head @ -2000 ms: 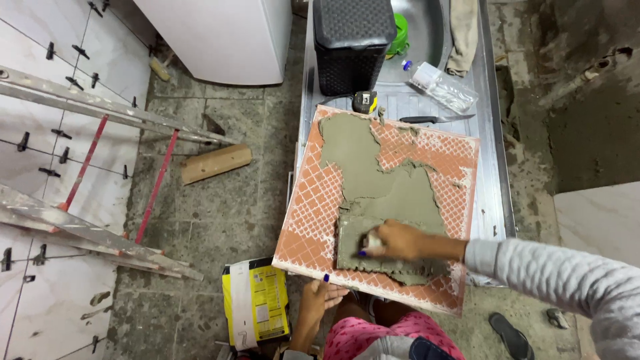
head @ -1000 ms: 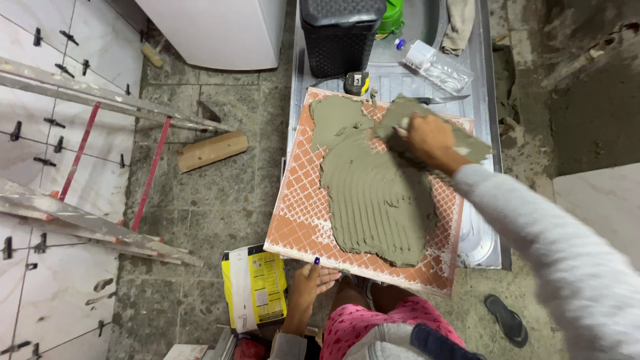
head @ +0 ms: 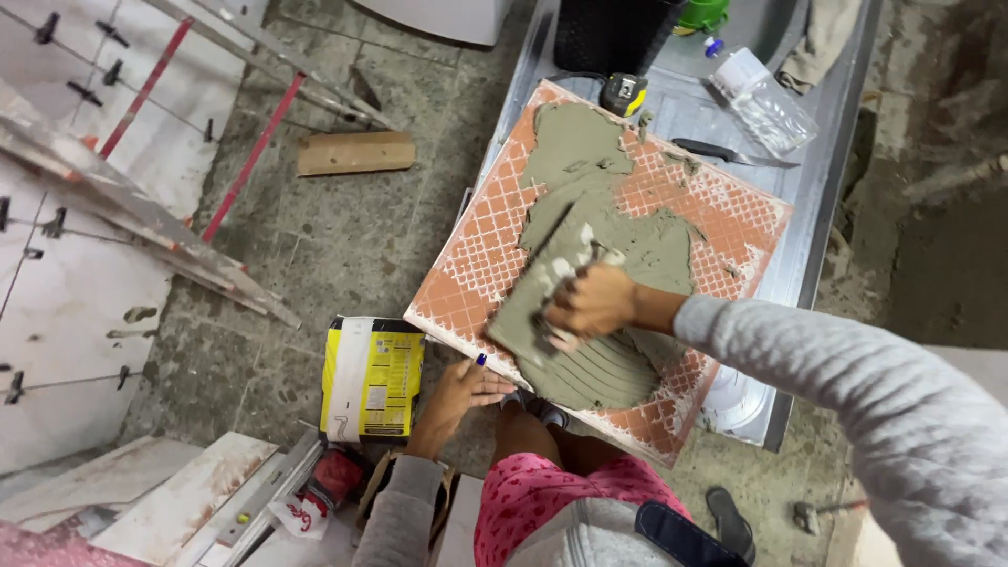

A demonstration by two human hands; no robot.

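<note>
A large tile lies back side up [head: 465,260], its orange ribbed back partly coated with grey mortar [head: 579,142]. My right hand [head: 591,303] is closed on the handle of a mortar-covered trowel [head: 524,295], whose long plate lies slanted over the mortar. Comb ridges show in the mortar below and right of the trowel. My left hand [head: 465,390] is at the tile's near left edge, fingers extended against it, the thumb with a blue nail at the rim; its grip underneath is hidden.
The tile rests over a metal sink top [head: 827,165] holding a black bin [head: 614,35], tape measure [head: 624,94], knife [head: 732,153] and plastic bottle [head: 764,102]. Left are a ladder [head: 142,201], a cardboard piece [head: 356,153] and a yellow bag [head: 374,378]. A flip-flop [head: 731,524] lies lower right.
My right hand has moved the trowel from the tile's far right area back toward its near left part. My left hand stays at the near edge. The view has shifted.
</note>
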